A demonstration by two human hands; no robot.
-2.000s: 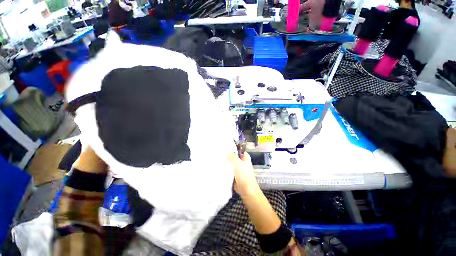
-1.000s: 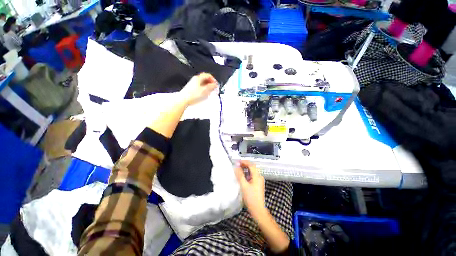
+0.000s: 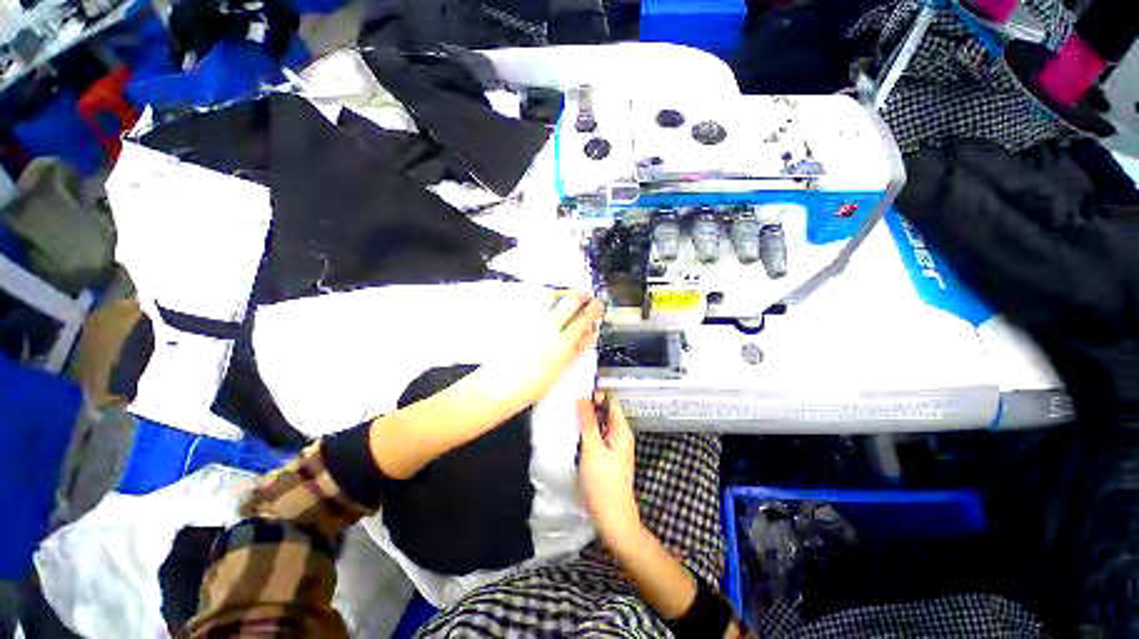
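A white garment panel [image 3: 362,343] with black pieces lies on the table left of the overlock machine [image 3: 737,150], its right edge at the presser foot area [image 3: 615,268]. My left hand [image 3: 565,335] lies on the panel edge just below the presser foot, fingertips pressing the cloth. My right hand [image 3: 606,452] pinches the same edge lower down, at the table's front edge. A small dark thing shows in my right fingers, too small to name. A black patch [image 3: 462,487] lies on the panel below my left forearm.
Stacked white and black panels [image 3: 113,549] lie at the lower left. A blue bin [image 3: 737,549] with dark contents stands below the table. Dark garments [image 3: 1012,237] are heaped at the right. Checked cloth [image 3: 681,499] covers my lap. A pink thread cone [image 3: 1077,65] is at the upper right.
My left hand has moved down and right along the panel edge to the presser foot. The panel lies flatter, showing more black cloth behind. My right hand stays low on the edge.
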